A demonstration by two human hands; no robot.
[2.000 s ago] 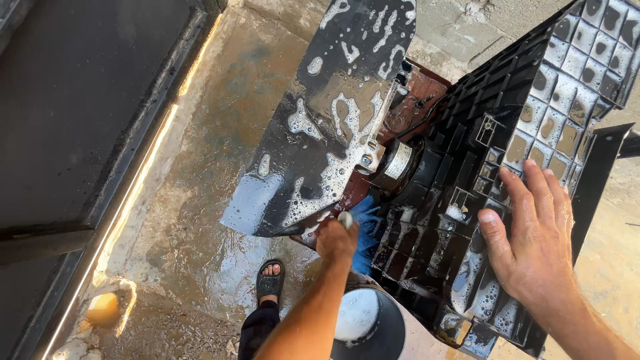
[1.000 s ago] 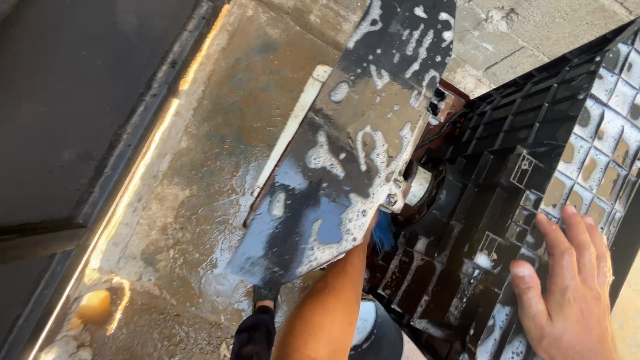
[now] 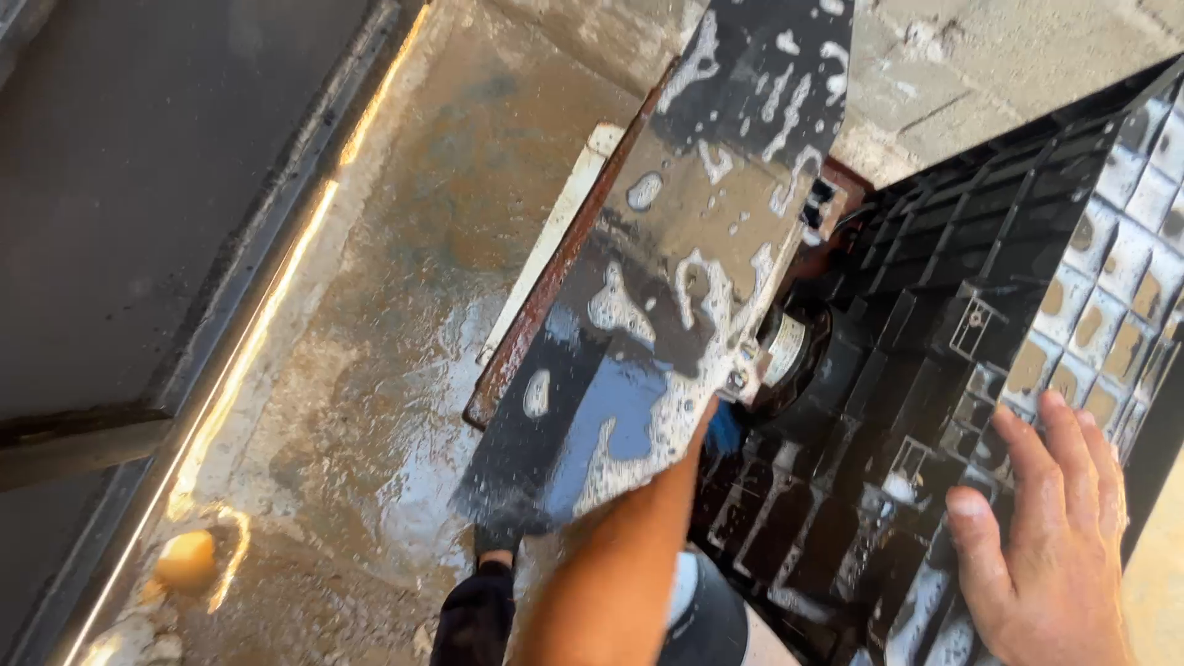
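My left forearm [image 3: 629, 555] reaches up from the bottom and passes under a soapy dark flat panel [image 3: 638, 277], which hides my left hand. Blue bristles [image 3: 726, 427] show by the wrist, beside a round metal part with a label [image 3: 784, 351]. My right hand [image 3: 1054, 555] is at the right, back upward and fingers spread, against or just over the edge of a black ribbed plastic housing [image 3: 860, 444]. Suds lie on the panel and on the housing's gridded outer face [image 3: 1101, 305]. Whether the right fingers press on it is unclear.
A white strip [image 3: 555, 240] and a rusty metal edge [image 3: 573, 250] lie left of the panel. The concrete floor [image 3: 370, 370] is wet. A dark framed panel [image 3: 157, 185] fills the left. A dark bucket-like container [image 3: 712, 620] stands at the bottom, near a trousered leg [image 3: 476, 610].
My left hand, earlier visible at a pale handle by the blue bristles, has gone under the panel. The panel has swung over, and the white strip and rusty edge now show beside it.
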